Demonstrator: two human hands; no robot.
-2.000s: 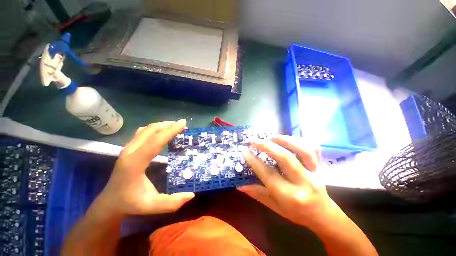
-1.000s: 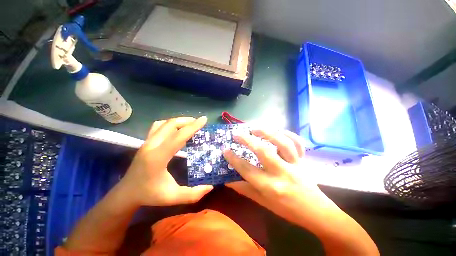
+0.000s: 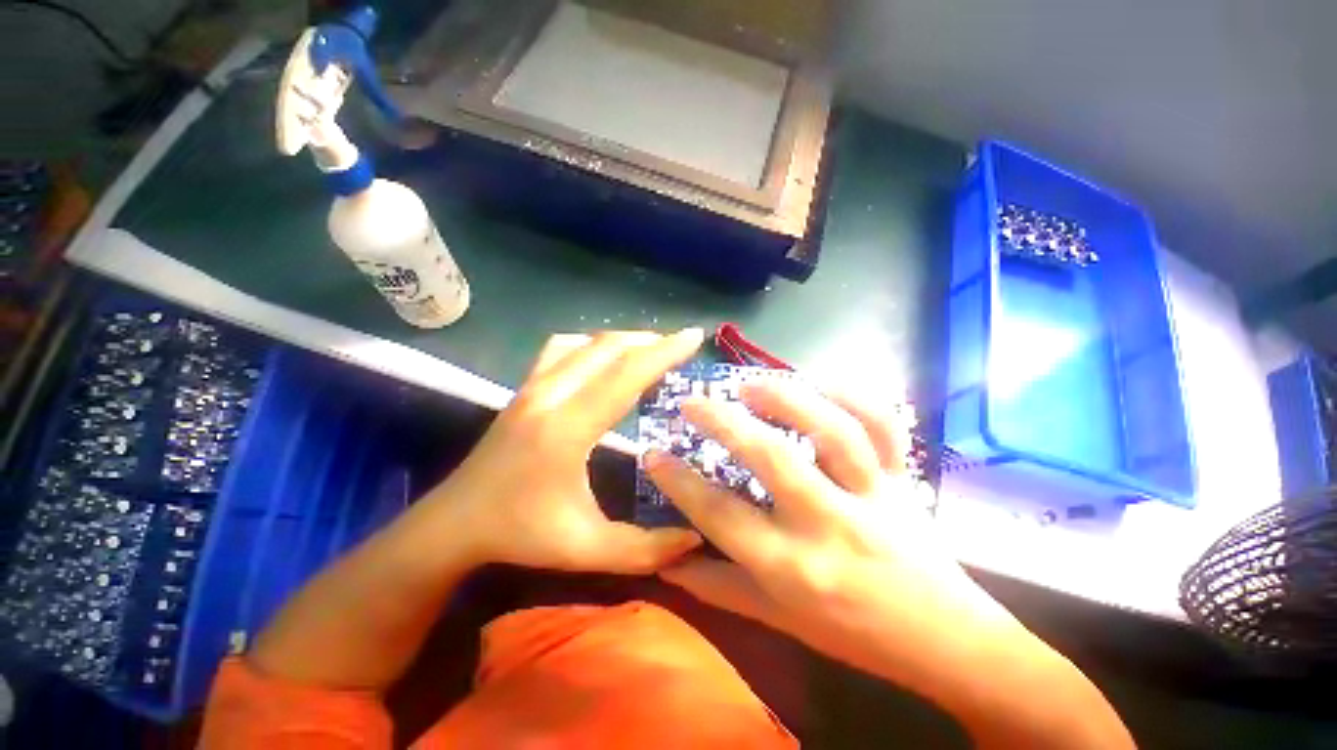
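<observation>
A blue circuit board panel [image 3: 678, 415], crowded with silver and white parts, is held level in front of me at the bench edge. My left hand [image 3: 550, 454] grips its left end, fingertips at the far edge and thumb at the near edge. My right hand [image 3: 807, 491] lies over the panel with fingers spread on the parts and thumb at the near edge. It hides most of the panel's right side. The red handles of the board tongs [image 3: 751, 349] show just behind the panel.
A spray bottle [image 3: 393, 249] stands back left. The solder pot [image 3: 799, 191] is behind the panel. A blue bin [image 3: 1085, 476] with one board inside is at right. A board-filled blue bin [image 3: 220, 586] is lower left. A fan guard [image 3: 1246, 574] and another blue bin [image 3: 1302, 425] are far right.
The view has shifted, so the bench things sit further right. My right hand has moved left along the panel, closer to my left hand, and covers more of the parts.
</observation>
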